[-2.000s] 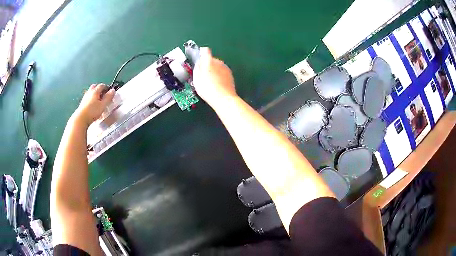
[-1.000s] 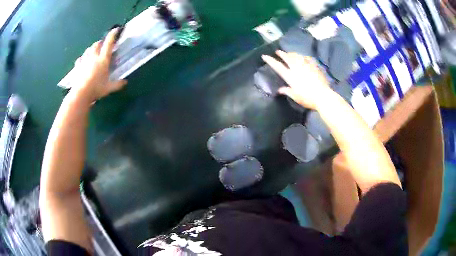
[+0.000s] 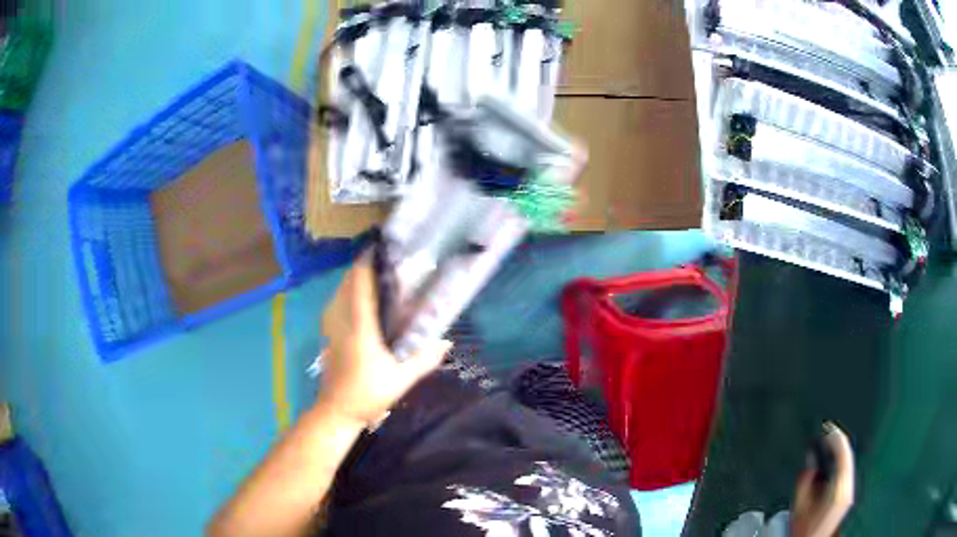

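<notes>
My left hand [image 3: 362, 351] grips the lower end of a partly assembled unit [image 3: 451, 236], a pale housing held tilted in mid-air at the centre. The unit is blurred. Its upper end has a dark part and a green circuit board [image 3: 546, 207]. My right hand [image 3: 826, 488] is at the bottom right over the dark bench [image 3: 803, 367], cut off by the edge. A small dark patch shows between its fingers; whether it holds something is unclear. Grey end caps [image 3: 758, 525] are partly visible beside it.
Several units [image 3: 504, 73] lie in a row on brown cardboard [image 3: 635, 157] behind the held unit. More units [image 3: 813, 173] line the bench at upper right. A blue crate [image 3: 262, 173] stands on the floor at left. A red bin [image 3: 672, 393] stands beside the bench.
The view has swung left from the bench and cap pile to the crate and cardboard. My left hand has lifted the unit off the surface. My right hand is away from most of the caps.
</notes>
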